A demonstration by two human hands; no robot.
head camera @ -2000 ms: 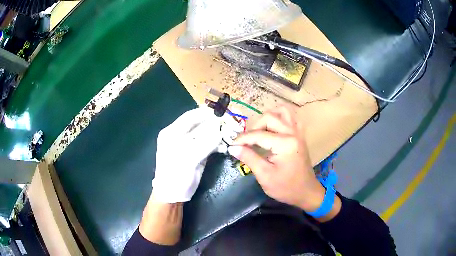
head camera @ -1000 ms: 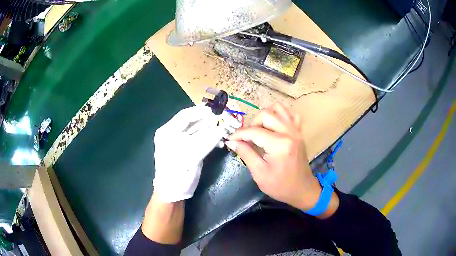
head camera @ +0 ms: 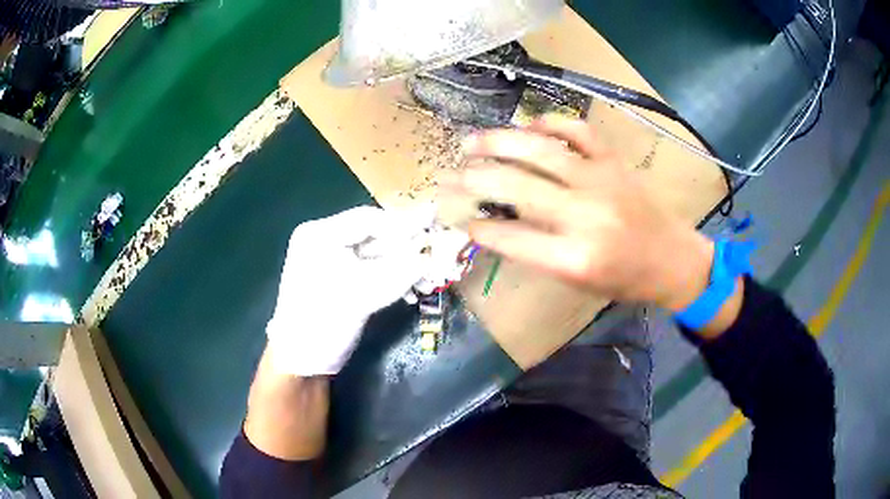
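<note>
My left hand [head camera: 327, 283], in a white glove, holds the wired board assembly [head camera: 444, 261] by its white part. The small board with its yellow part [head camera: 429, 326] hangs below the fingertips over the dark bench. Short red and blue wires show beside the white part, and a green wire [head camera: 491, 277] lies over the cardboard. My right hand [head camera: 576, 219] is bare, blurred and just right of the assembly, with its fingers partly spread. A black plug [head camera: 500, 210] shows between its fingers; whether they grip it is unclear.
A whitish fume hood [head camera: 439, 37] hangs above the cardboard mat [head camera: 683, 161]. Behind the right hand are the dirty black stand [head camera: 468, 97] and the iron's black handle [head camera: 620, 95] with its cord. A green conveyor [head camera: 146, 117] with small parts [head camera: 102, 224] runs at left.
The right hand has left the assembly's white part, moved up and right, and its fingers have spread. The black plug has shifted right, and the yellow part now hangs in plain view.
</note>
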